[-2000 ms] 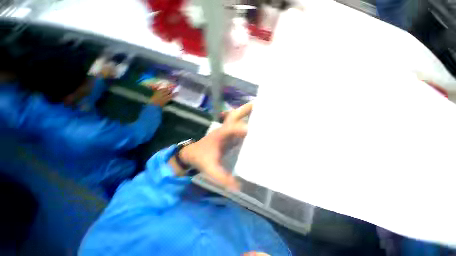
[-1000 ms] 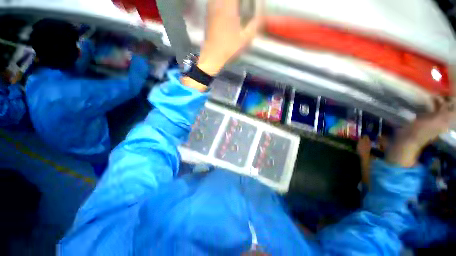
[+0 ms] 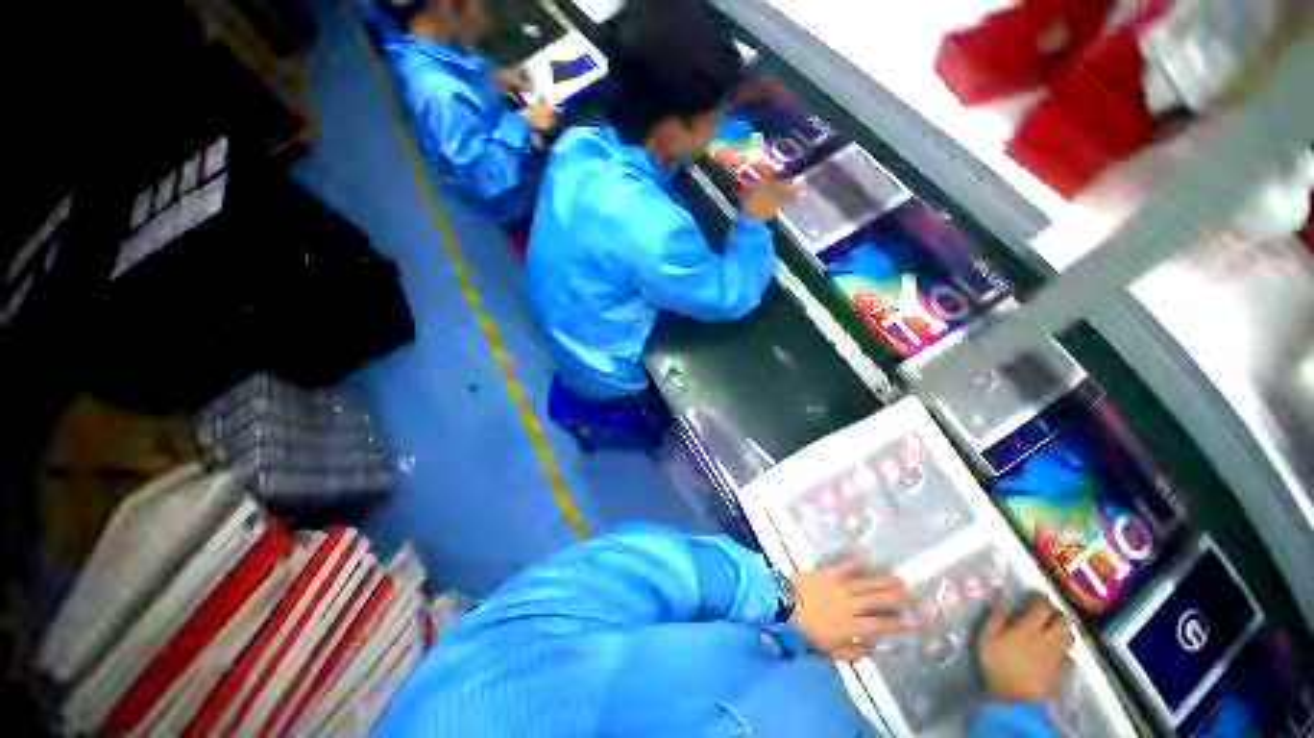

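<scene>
A white foam tray [image 3: 764, 502] lies at an angle on the bench edge, lower right of centre. Its far recess holds a grey film-covered tablet [image 3: 922, 516] with reddish print. A similar film-covered tablet [image 3: 940, 681] lies under my hands. My left hand [image 3: 850, 606], with a dark wristband, rests over its left side with the fingers spread and nothing seen in it. My right hand [image 3: 1026, 649] is at its right side, fingers bent downward and blurred; whether it grips the tablet cannot be told.
A green conveyor beyond the tray carries rainbow box lids [image 3: 1074, 526], filled box bases [image 3: 994, 378] and a dark blue panel [image 3: 1189, 632]. A worker in blue [image 3: 634, 252] sits ahead, another farther off. Foam trays [image 3: 274, 620] stand at lower left. A post [image 3: 1138, 274] and overhead shelf are right.
Both my hands have come down from the overhead shelf onto the foam tray. The view has turned left, bringing the aisle and standing foam trays into sight.
</scene>
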